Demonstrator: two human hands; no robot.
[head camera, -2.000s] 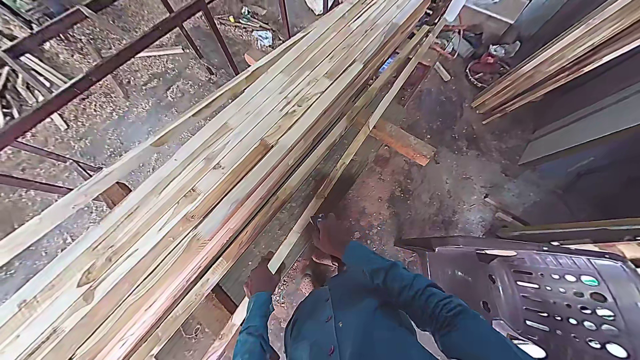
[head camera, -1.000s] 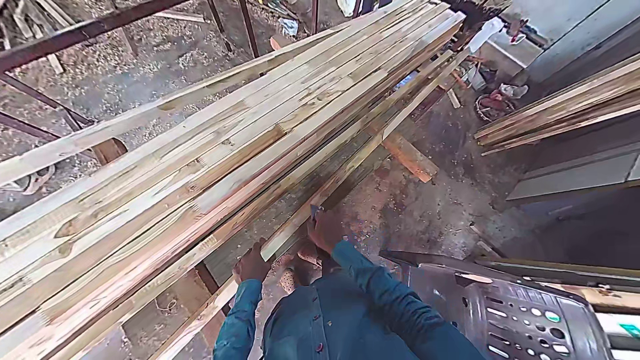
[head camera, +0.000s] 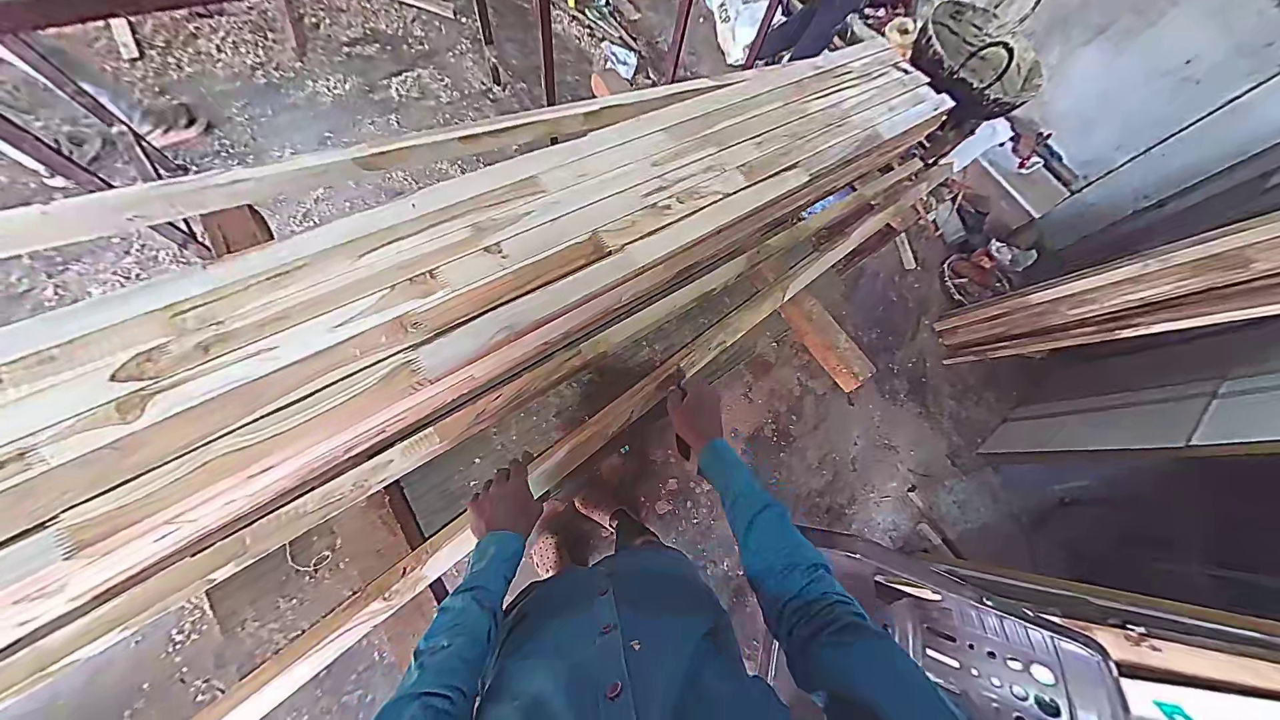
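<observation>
A long, narrow wooden strip runs diagonally along the near side of a stack of wooden boards. My left hand lies over this strip near the lower middle of the view, its fingers curled over the wood. Farther along, my right hand is at the strip's near edge, with a small dark thing at its palm that I cannot make out. Between the strip and the stack there is a gap, and the floor shows through it. The undersides of both hands are hidden.
A wooden crosspiece sticks out below the strip. A purple-brown plastic chair stands close at the lower right. More boards lie at the right. Metal bars rise behind the stack, and a woven basket is at its far end.
The view has shifted toward the far end of the stack, where a basket now shows. Both hands remain at the strip throughout.
</observation>
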